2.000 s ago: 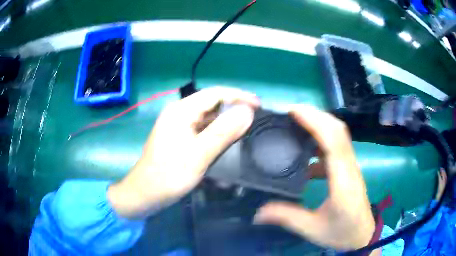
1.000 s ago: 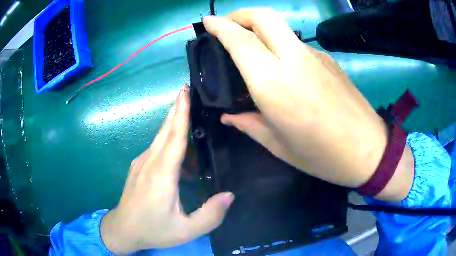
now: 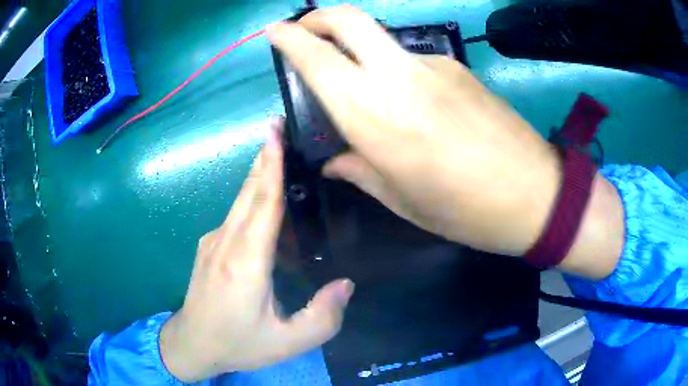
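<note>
The large black plastic housing (image 3: 422, 301) lies in front of me, its near edge over my lap. My left hand (image 3: 241, 286) rests along its left edge, fingers straight, thumb on its top face. My right hand (image 3: 437, 143) lies over the housing's far end, fingers bent down over a dark part there that is mostly hidden. A slotted grille (image 3: 422, 45) shows beyond my right hand. A red lead wire (image 3: 188, 81) trails left from the housing's far left corner. Whether my right hand grips the part cannot be seen fully.
A blue bin (image 3: 117, 68) of small dark screws stands at the far left on the glossy green surface (image 3: 188, 173). The black electric screwdriver (image 3: 573, 38) lies at the far right, its thin bit near the housing. A black cable (image 3: 618, 307) runs at the right. Clear plastic lies at the left edge.
My right hand has shifted slightly left and toward the far corner of the housing. The grille now shows. The round black part seen under my right hand before is now hidden. My left hand has barely moved.
</note>
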